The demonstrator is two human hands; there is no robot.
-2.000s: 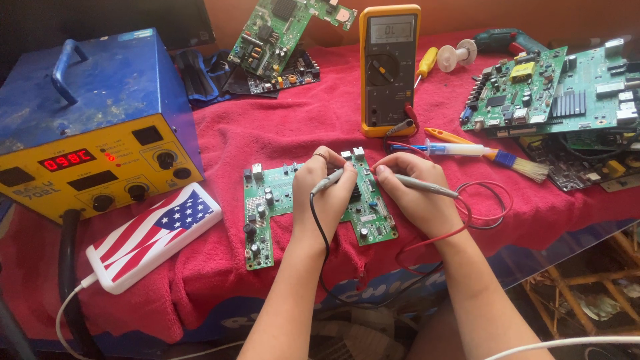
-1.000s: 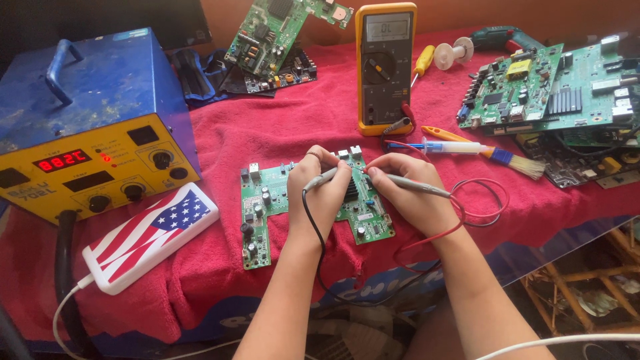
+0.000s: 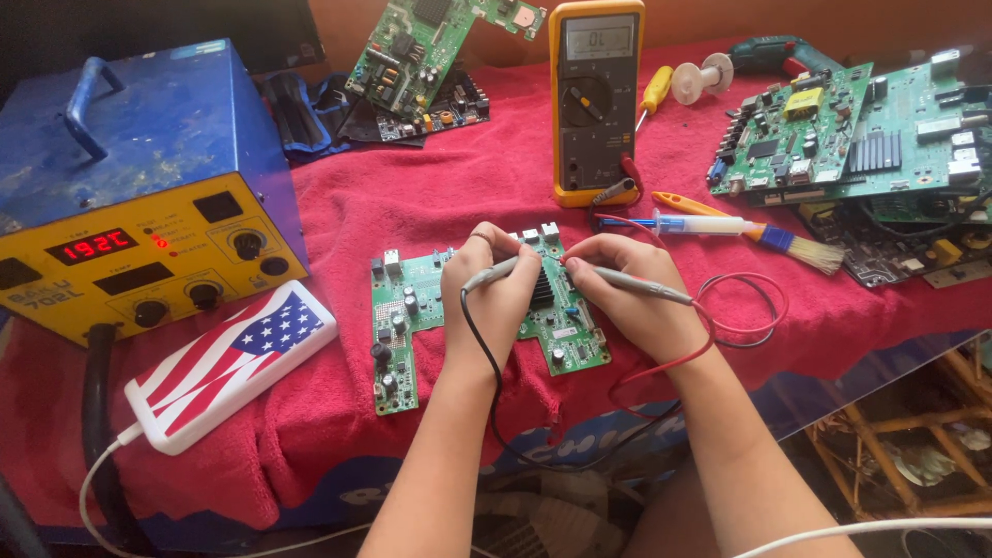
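A green circuit board (image 3: 581, 341) with a notch in its front side lies on a red towel. My left hand (image 3: 488, 294) holds a grey multimeter probe (image 3: 490, 274) with a black lead over the board's middle, beside a black heat sink (image 3: 542, 288). In my right hand (image 3: 639, 298) is a second grey probe (image 3: 643, 285), on a red lead, pointed at the board's back right part. Fingers hide both probe tips, so contact cannot be told. Behind the board a yellow-cased digital multimeter (image 3: 595, 105) stands upright, its display showing "OL".
A blue and yellow rework station (image 3: 155, 232) and a flag-patterned power bank (image 3: 232, 364) are at left. Behind right are a syringe (image 3: 701, 224), a brush (image 3: 798, 244), a screwdriver (image 3: 656, 89), a spool (image 3: 701, 79) and stacked circuit boards (image 3: 891, 155). More boards (image 3: 418, 54) lie at the back.
The number lit on the rework station's display has changed. Both hands keep their hold on the probes over the board, with little plain movement.
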